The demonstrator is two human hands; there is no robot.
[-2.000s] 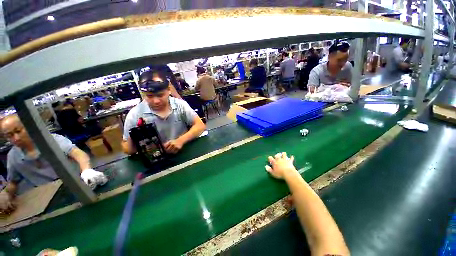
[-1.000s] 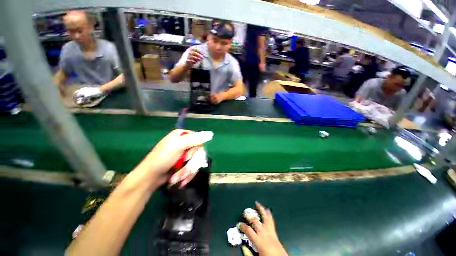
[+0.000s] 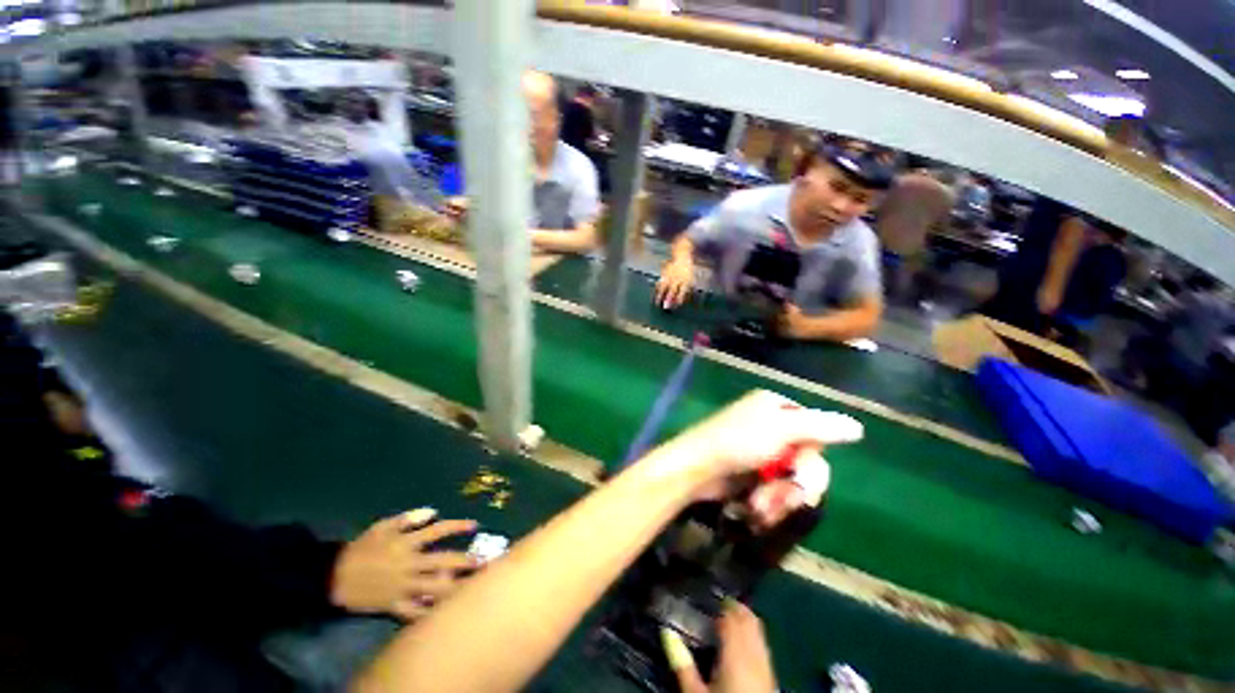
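Observation:
My left hand (image 3: 786,467) is closed around the red grip (image 3: 790,460) at the top of the black press (image 3: 691,575); white coverings show on its fingers. My left forearm crosses in front of part of the press. My right hand (image 3: 731,657) is at the press base, cut off by the bottom edge, with a yellowish tip on one digit. Whether it holds a piece cannot be told. A white component (image 3: 849,677) lies on the bench right of the press, at the bottom edge.
A neighbour's hand (image 3: 406,562) in a black sleeve is beside another white component (image 3: 488,547). Brass pieces (image 3: 488,487) lie near the white post (image 3: 504,271). A bluish strip (image 3: 664,406) crosses the green belt (image 3: 935,515), which carries white components. Blue sheets (image 3: 1104,440) and workers are opposite.
The view has turned left. My right hand went from the belt to loose white pieces on the bench, then to the press base. My left hand came onto the red grip and remains there.

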